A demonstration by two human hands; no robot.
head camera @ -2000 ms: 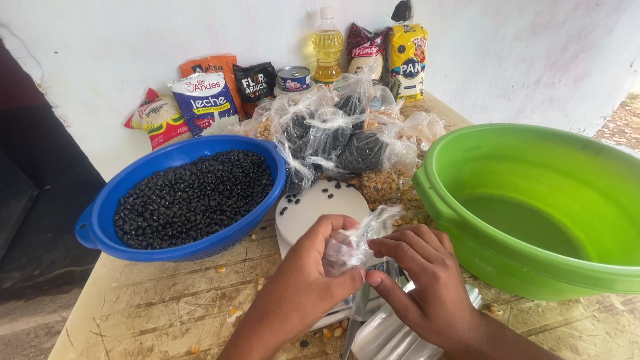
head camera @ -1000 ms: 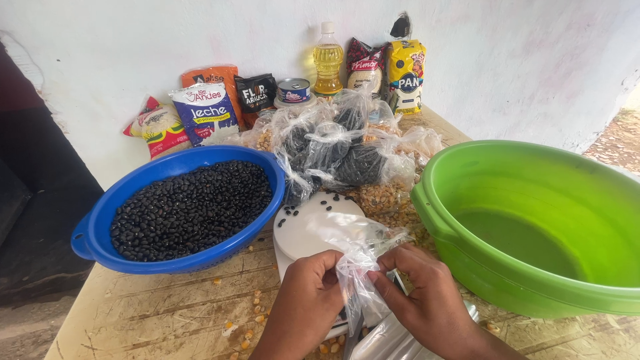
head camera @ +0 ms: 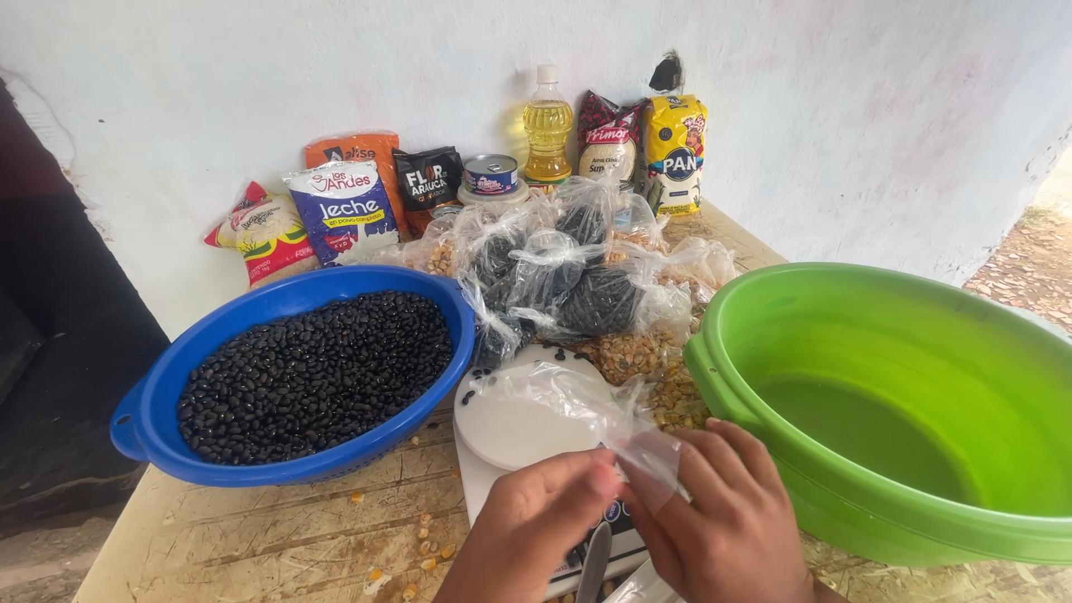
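Note:
A clear plastic bag [head camera: 569, 398] is pinched between my left hand [head camera: 548, 511] and my right hand [head camera: 720, 502], its loose film spread over the round white plate of a kitchen scale [head camera: 494, 427]. A few black beans lie on the plate's far part. Under my hands, a metal blade or handle [head camera: 595, 561] and more clear plastic lie across the scale's panel. To the left is a blue plastic colander [head camera: 151, 402] with black beans [head camera: 314, 377]. A green plastic tub [head camera: 729, 368], with nothing seen inside, stands at the right.
Tied bags of black beans [head camera: 599, 301] and of corn kernels [head camera: 628, 356] are piled behind the scale. Against the wall stand an oil bottle [head camera: 548, 130], a can [head camera: 490, 176], a yellow flour packet [head camera: 676, 159] and several other food packets. Loose kernels [head camera: 427, 548] dot the wooden table [head camera: 276, 536].
The bunched plastic between my hands has opened out into a looser bag that reaches over the scale plate. My right hand's fingers have spread over the film.

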